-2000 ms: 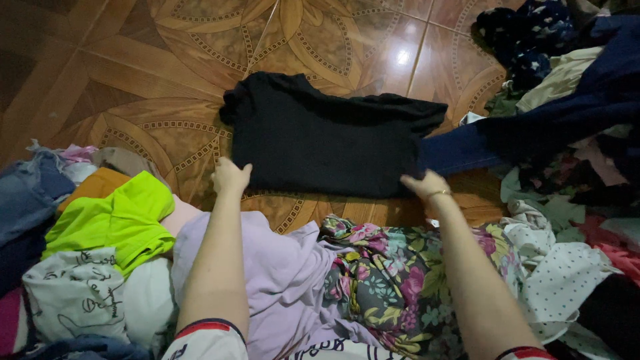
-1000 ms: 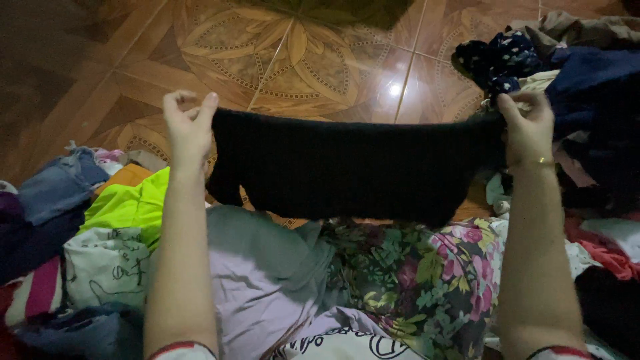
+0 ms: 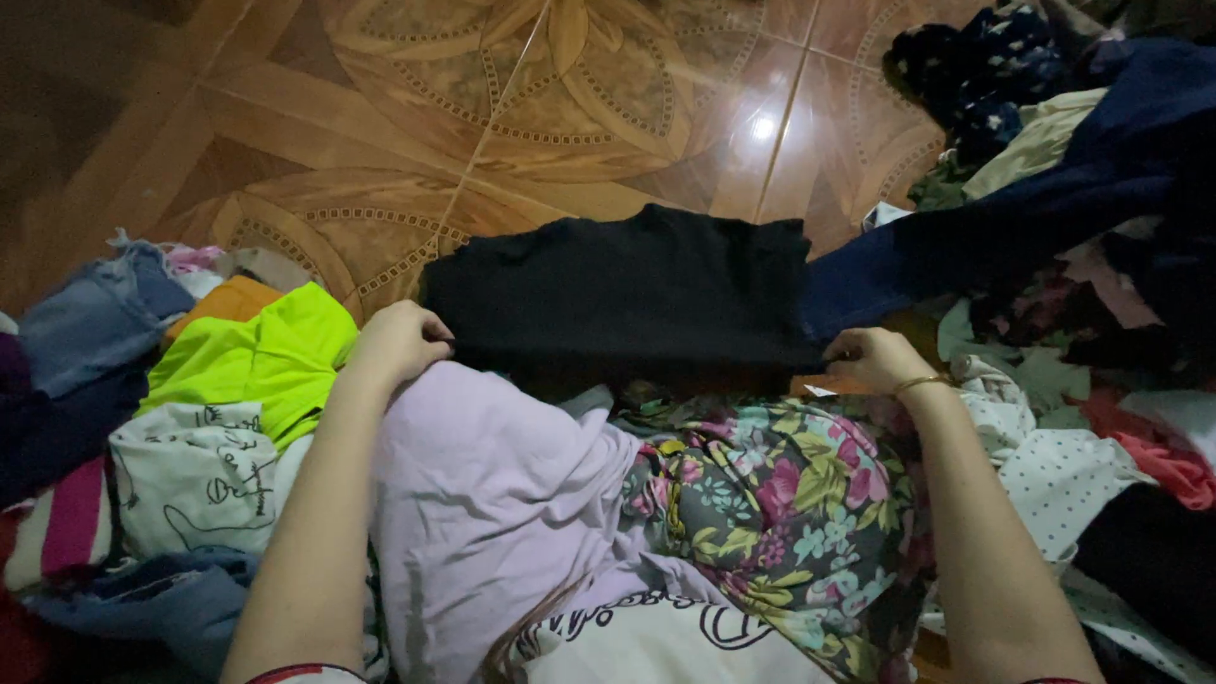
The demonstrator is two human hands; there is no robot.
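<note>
A black cloth garment (image 3: 617,294) lies spread on the tiled floor in front of my lap, its far edge uneven. My left hand (image 3: 404,340) pinches its near left corner, beside a lilac cloth (image 3: 494,465) draped over my leg. At the near right corner, my right hand (image 3: 879,359), with a thin bracelet at the wrist, grips the same garment between thumb and fingers. Floral fabric (image 3: 788,494) covers my other leg, just below the garment's near edge. The garment's right end touches a dark blue cloth (image 3: 864,285).
Folded clothes are piled at the left, among them a neon yellow garment (image 3: 256,361), a blue denim piece (image 3: 100,304) and a white printed one (image 3: 195,475). A loose heap at the right holds a white dotted cloth (image 3: 1069,475) and a red one (image 3: 1159,446). Patterned tiles (image 3: 532,123) stretch beyond.
The black garment lay on the floor, was then held up stretched between both hands, and now lies on the floor again. Both hands have come down with its near corners.
</note>
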